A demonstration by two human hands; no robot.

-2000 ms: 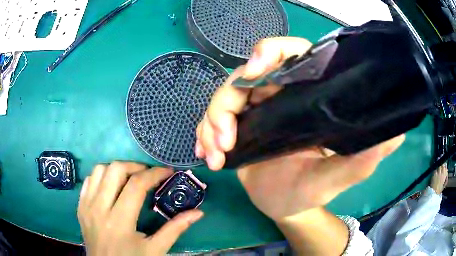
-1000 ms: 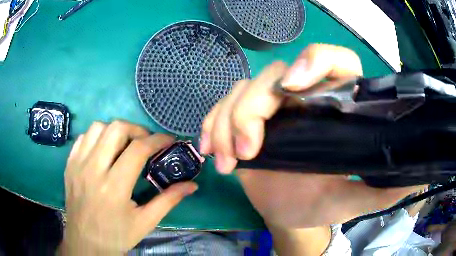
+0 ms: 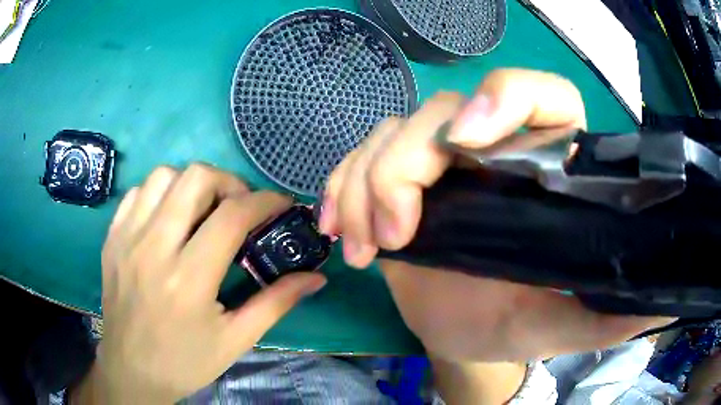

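A square watch body [image 3: 289,247] with a pinkish rim and glossy black back cover lies back side up on the green mat. My left hand [image 3: 186,261] holds it between thumb and fingers at its left side. My right hand [image 3: 411,170] grips a thick black electric screwdriver [image 3: 522,229] with a metal side lever. Its front end is at the watch's right upper corner; my fingers hide most of the bit. I cannot see a screw there.
A round black screw tray [image 3: 316,103] lies just beyond the watch, with a deeper one [image 3: 451,24] behind it. A black watch body [image 3: 77,168] lies at the left. A white sheet [image 3: 605,47] is at the upper right. The mat's curved edge is nearest me.
The view has shifted, so the trays and mat sit higher in the picture. The screwdriver has gone from tilted to nearly level in view, its front end now at the watch's corner.
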